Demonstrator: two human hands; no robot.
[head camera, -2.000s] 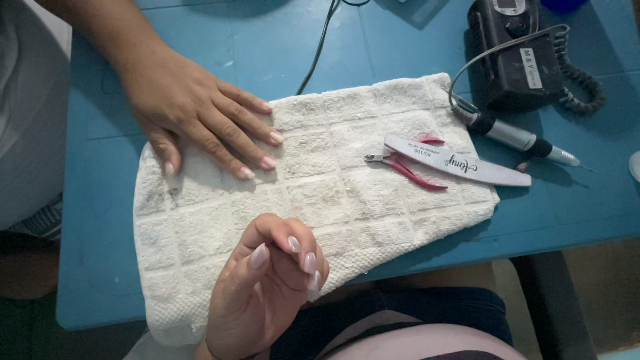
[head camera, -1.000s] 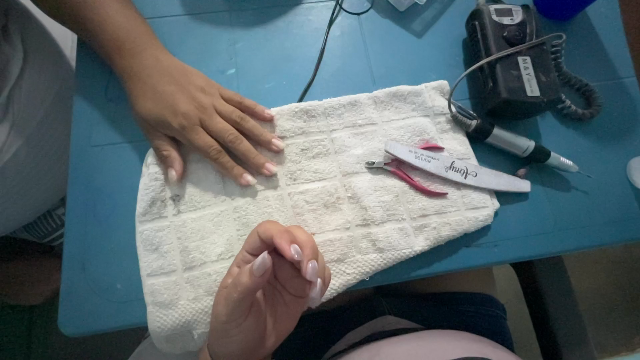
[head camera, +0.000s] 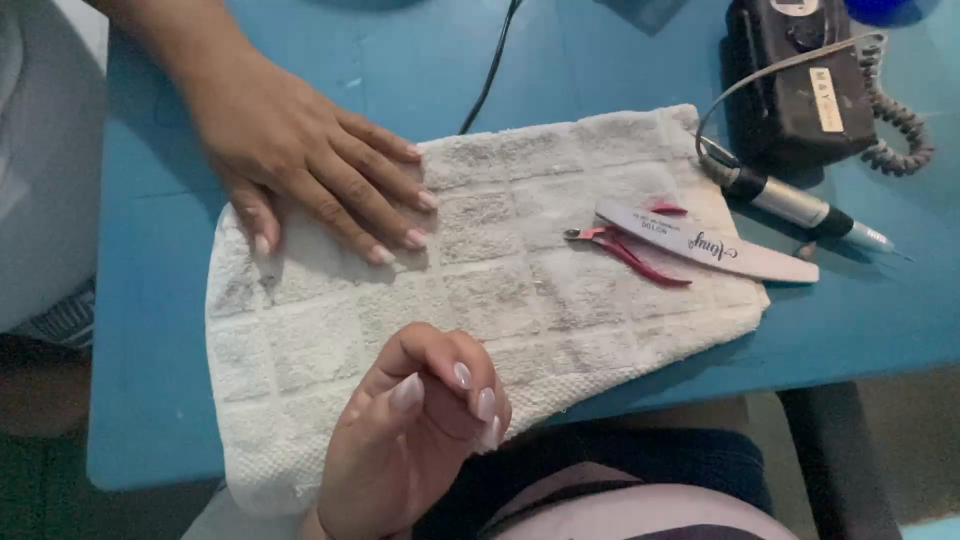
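Observation:
My left hand (head camera: 409, 442) is raised at the lower middle, palm up, with its fingers loosely curled and the thumb apart; it holds nothing. Its nails are pale and glossy. Below and behind it lies a white terry towel (head camera: 382, 315). My right hand is out of view. Another person's hand (head camera: 300, 161) rests palm down, fingers spread, on the towel's upper left part. To the right on the towel, a cuticle nipper with red handles (head camera: 645, 266) lies partly under a pale nail file (head camera: 712, 251), whose right end reaches past the towel's edge.
On the blue table (head camera: 157, 390), right of the towel, lie an electric nail drill handpiece (head camera: 795, 202) and its black control box (head camera: 795, 90) with a coiled cord (head camera: 900, 135). A black cable (head camera: 491, 71) runs to the towel's top edge. The other person's clothing shows at left.

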